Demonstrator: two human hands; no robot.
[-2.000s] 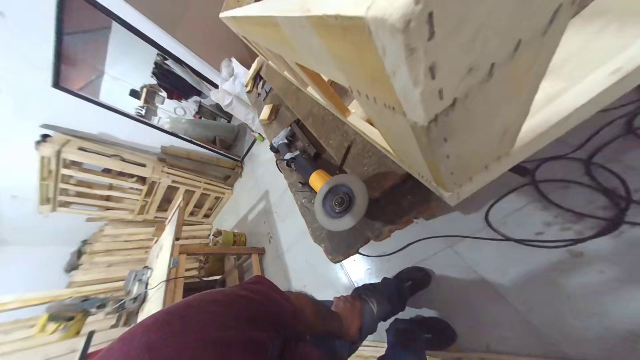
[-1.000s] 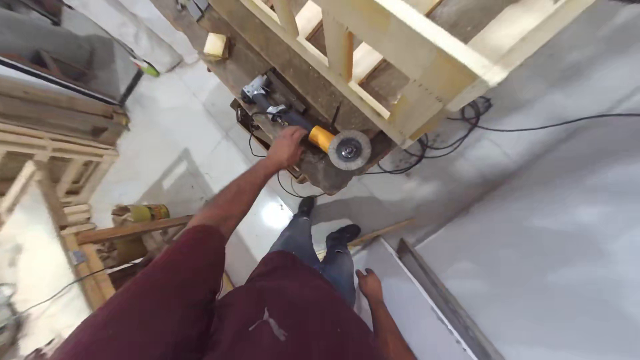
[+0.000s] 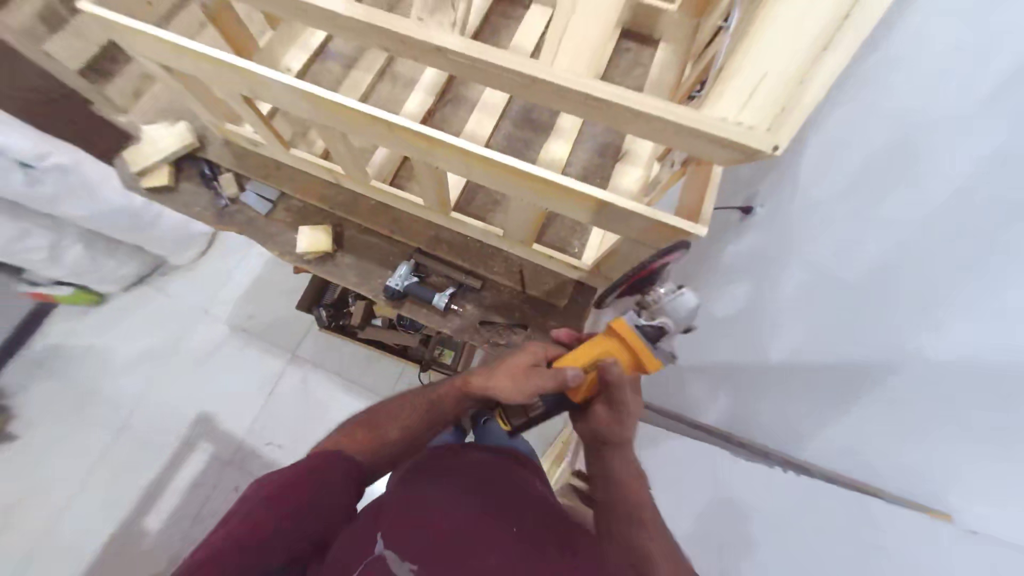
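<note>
A yellow and black angle grinder (image 3: 612, 356) is held in both my hands near the right end of the bench. My left hand (image 3: 524, 372) grips its body from the left, and my right hand (image 3: 612, 404) wraps the body from below and right. The grinder's round sanding disc (image 3: 644, 274), seen nearly edge-on, is close to the lower corner of a pale wooden slatted frame (image 3: 448, 156); whether they touch I cannot tell. A pneumatic nail gun or similar air tool (image 3: 420, 288) lies on the bench to the left of my hands.
The frame stands on a worn wooden bench (image 3: 360, 256). A wood block (image 3: 314, 239) and stacked offcuts (image 3: 160, 148) lie along its edge. An open drawer (image 3: 384, 332) of small tools and parts juts out below. A white wall (image 3: 864, 280) rises on the right.
The grinder lay on the bench in the earlier frames, with my left hand at it one second ago. Now it is lifted off in both hands. My right hand has come up from my side.
</note>
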